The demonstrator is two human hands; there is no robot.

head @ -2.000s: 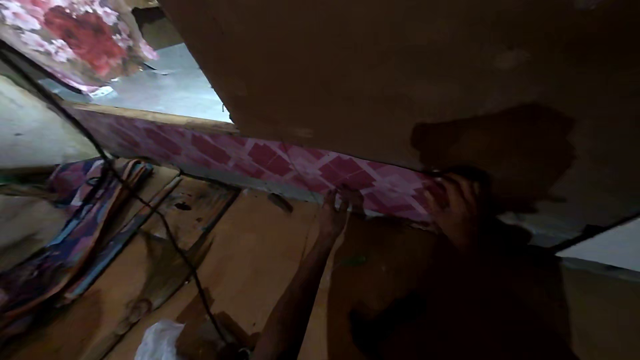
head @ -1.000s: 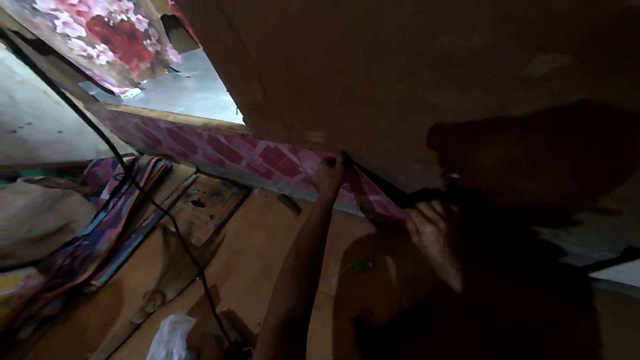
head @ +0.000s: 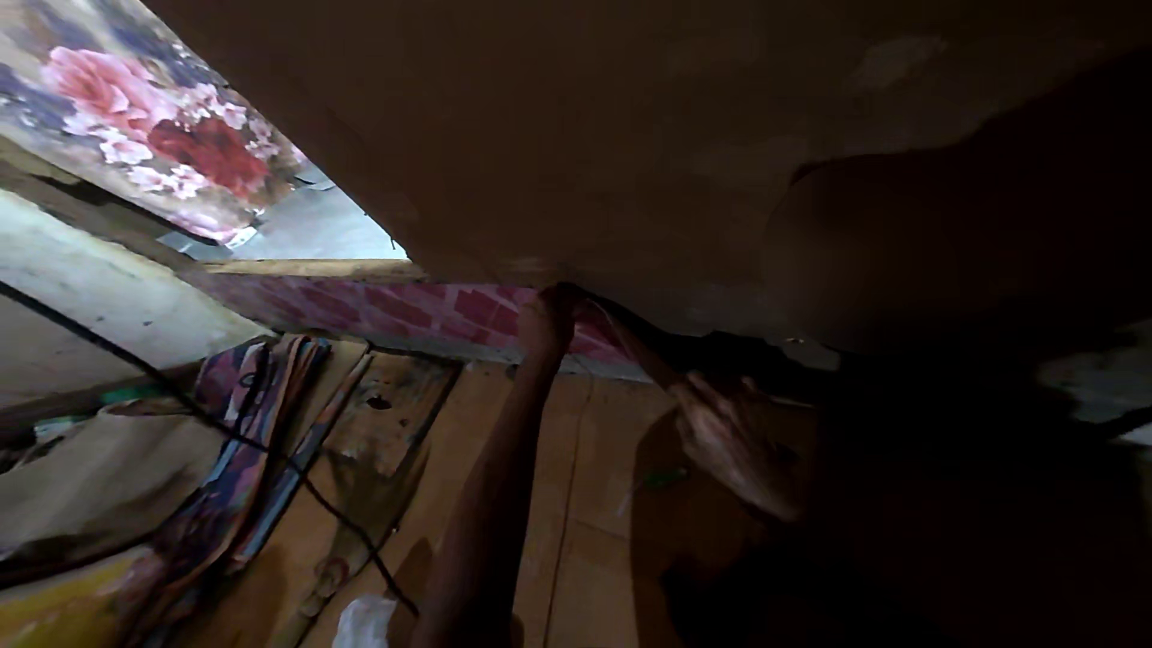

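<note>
A pink and red patterned sheet strip runs along the base of a brown wall panel, just above the wooden floor. My left hand grips the strip's upper edge near the panel's lower edge, its fingers bent. To the right, my right hand has the strip's end pinched in its fingers, drawn out from the wall. Behind that end a dark gap shows under the panel. Deep shadow hides part of my right hand and forearm.
A black cable crosses the left side. Folded patterned cloth, a broom and a white plastic bag lie on the floor. Floral fabric hangs by the opening at upper left.
Two seconds ago both hands lay against the strip at the wall. Its right end now stands away from the wall in my right hand, which has moved down.
</note>
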